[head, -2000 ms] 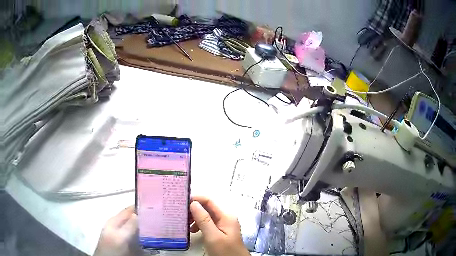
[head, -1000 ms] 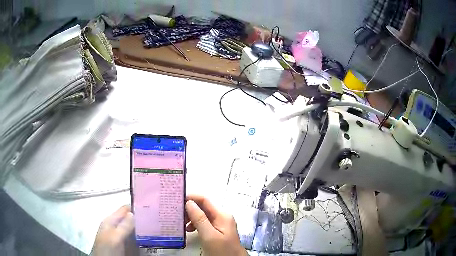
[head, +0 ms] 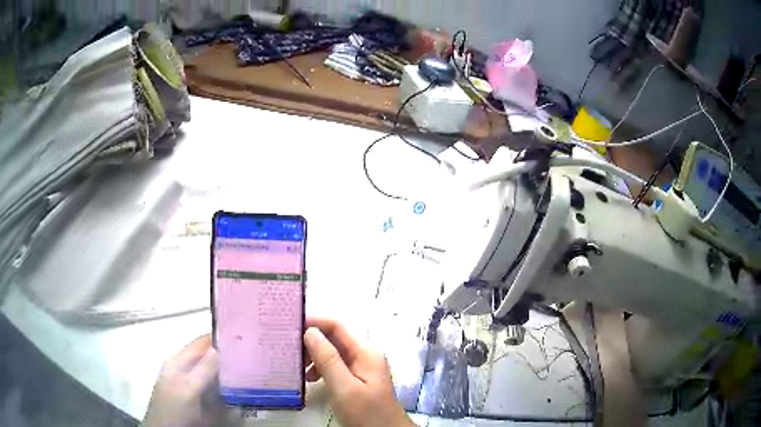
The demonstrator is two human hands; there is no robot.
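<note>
A smartphone [head: 259, 313] is held upright over the white table, its screen pink-white with a blue top bar and a green line. My left hand [head: 185, 385] holds its lower left edge. My right hand [head: 354, 374] holds its lower right edge, thumb at the side of the screen. Both hands are cut off by the bottom edge, and the fingers behind the phone are hidden. The screen text is too blurred to read.
A thick folded fabric bundle [head: 79, 125] stands at the left, with a pale fabric panel [head: 100, 258] below it. A white sewing machine [head: 617, 242] fills the right. A brown board [head: 250, 82] with dark patterned scraps and a white box [head: 435, 107] lie at the back.
The whole view has shifted slightly, and the phone with both hands appears a little further left and the phone a little higher. Both hands keep hold of it; the screen content looks much the same.
</note>
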